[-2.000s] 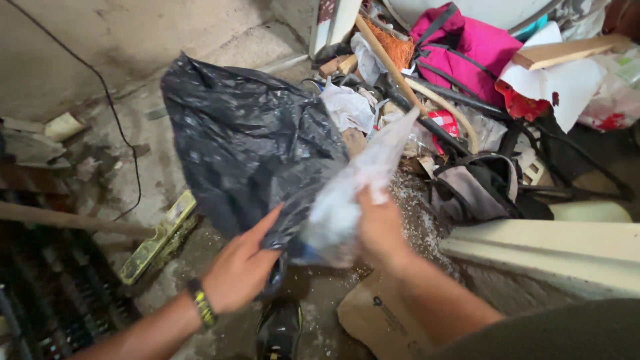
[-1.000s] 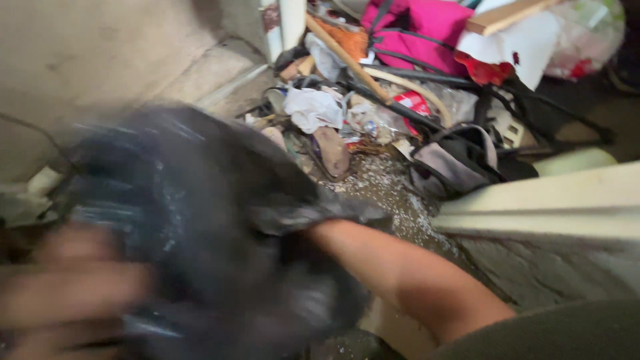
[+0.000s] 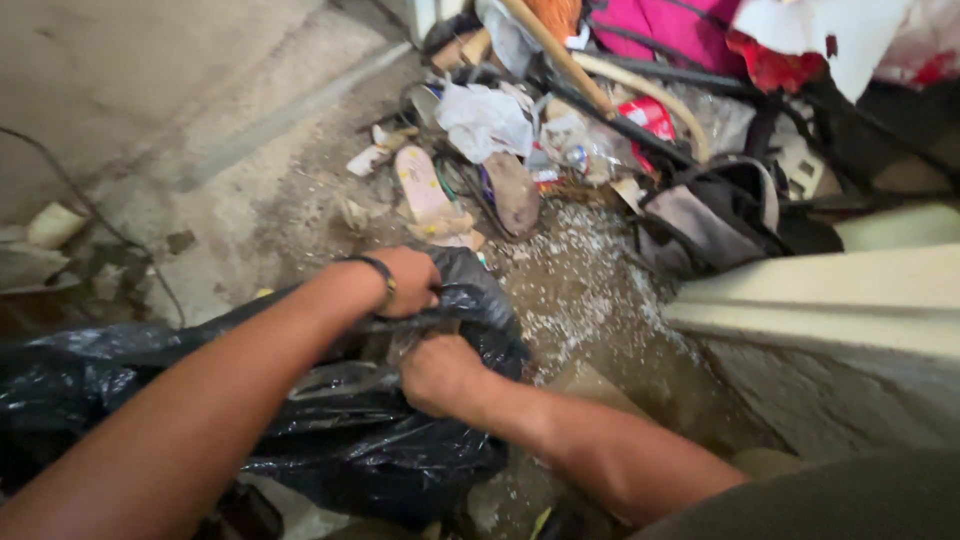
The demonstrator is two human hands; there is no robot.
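Observation:
A black plastic bag (image 3: 375, 442) lies spread below both arms, its mouth near the middle of the view. My left hand (image 3: 409, 281), with a dark band at the wrist, grips the bag's upper rim. Against the bag's mouth is my right hand (image 3: 439, 371), fingers curled, with some clear plastic beside it; whether it holds that plastic or the bag's edge is not plain. Just beyond the bag lie a pink shoe sole (image 3: 421, 184) and a brown shoe sole (image 3: 513, 196).
A heap with a crumpled white cloth or paper (image 3: 486, 124), a wooden stick (image 3: 559, 56), a red can (image 3: 649, 120), a magenta fabric bag (image 3: 664, 26) and a grey-black bag (image 3: 697, 225) fills the far side. White granules (image 3: 570, 300) litter the floor. A cream ledge (image 3: 825, 292) stands right; a cable (image 3: 97, 217) lies left.
Two seconds ago the right hand held translucent white plastic beside the black bag; it is now at the bag's mouth. The bag has moved toward me and lies lower in view.

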